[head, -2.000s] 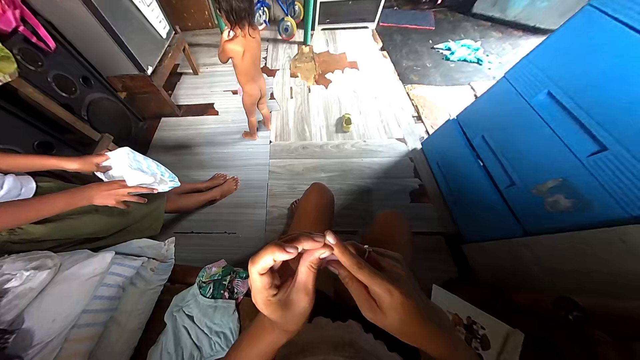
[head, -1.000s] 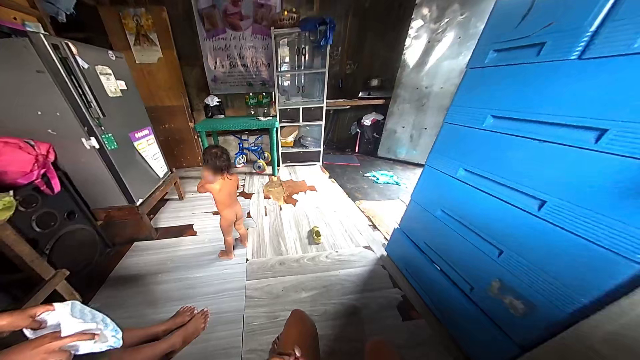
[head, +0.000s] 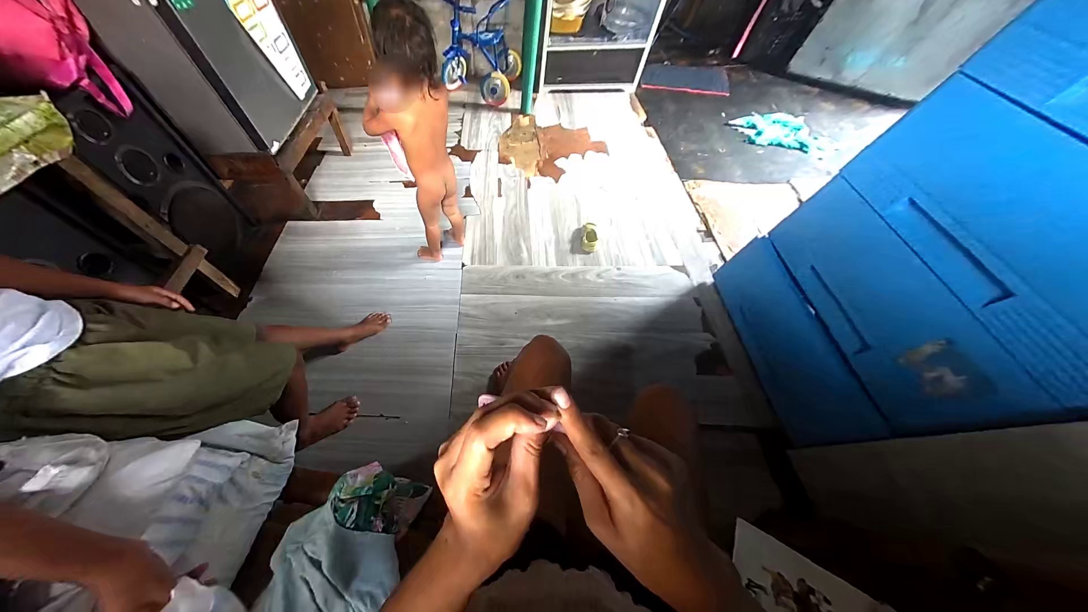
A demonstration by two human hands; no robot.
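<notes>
My left hand (head: 497, 463) and my right hand (head: 625, 476) meet above my knees in the head view, with curled fingers and the fingertips touching. A ring sits on a finger of my right hand. A small pinkish bit shows at the top of my left hand's fingers; whether it is something held cannot be told. Below and left of my hands lies a light blue cloth (head: 336, 552) with a green patterned fabric (head: 365, 501) at its top.
At left a seated person in an olive garment (head: 161, 365) has legs stretched over the floor. A small child (head: 429, 144) stands ahead, near a small green object (head: 588, 238). Blue plastic drawers (head: 850, 314) rise at right; white sacks (head: 187, 501) lie lower left.
The view tilted up, then back down. The seated person's white cloth has moved from between both hands to the lower left. The child now has a pink item at the chest.
</notes>
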